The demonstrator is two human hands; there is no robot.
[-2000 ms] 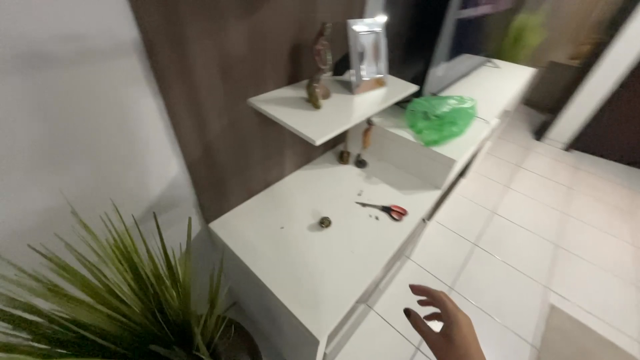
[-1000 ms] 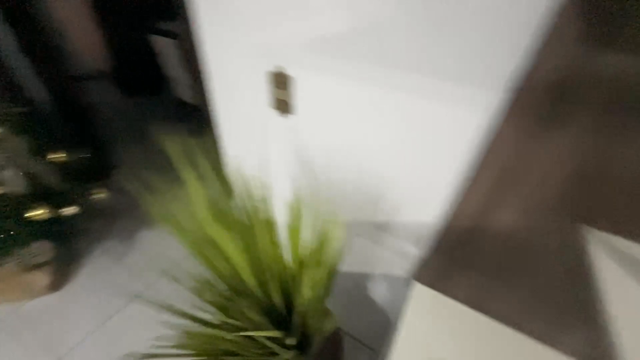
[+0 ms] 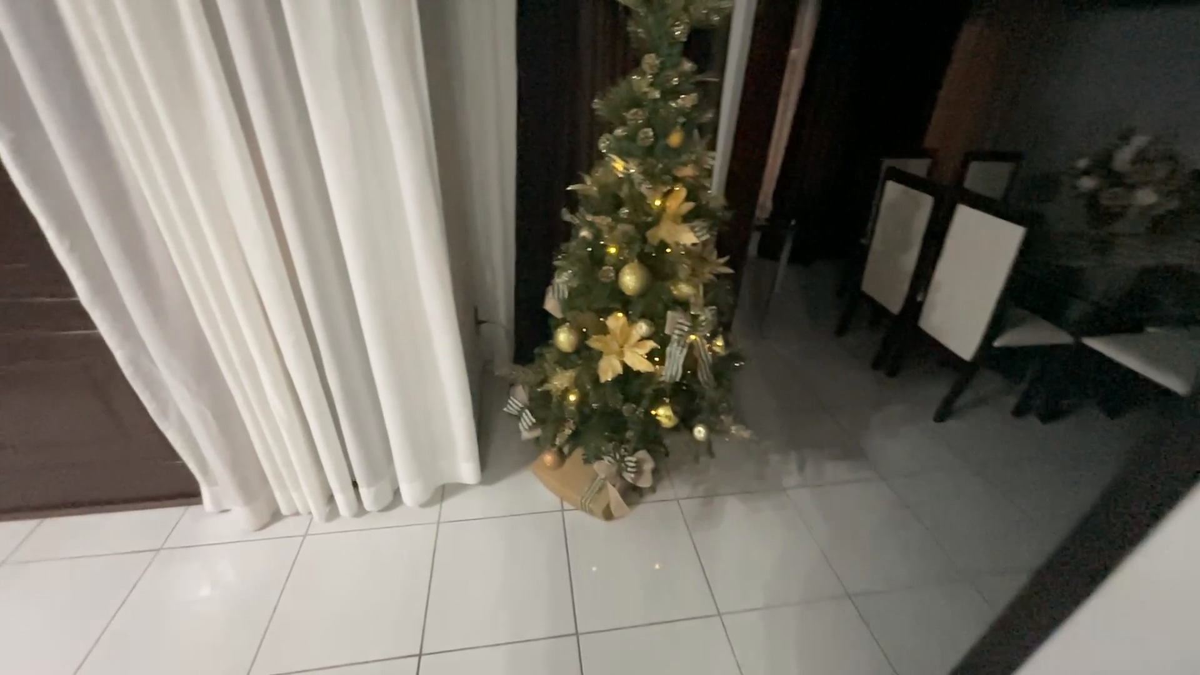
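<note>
Neither my left hand nor my right hand is in the head view. A decorated Christmas tree (image 3: pixel 637 281) stands upright on the tiled floor near the middle, with small yellow lights lit on it. It bears a gold ball (image 3: pixel 634 278), a gold poinsettia ornament (image 3: pixel 622 347) and a striped ribbon bow (image 3: pixel 689 347). Around its foot is a tan base cover (image 3: pixel 581 487).
A long white curtain (image 3: pixel 309 262) hangs left of the tree, beside a dark brown panel (image 3: pixel 84 403). Dining chairs (image 3: pixel 973 277) with pale backs stand at the right in dim light. White floor tiles (image 3: pixel 506 581) run across the front. A pale slanting surface (image 3: pixel 1125 591) cuts the lower right corner.
The view has swung far left, from the white shelves and spiky plant to the tree and curtain. A hand seen at the bottom two seconds ago is out of view.
</note>
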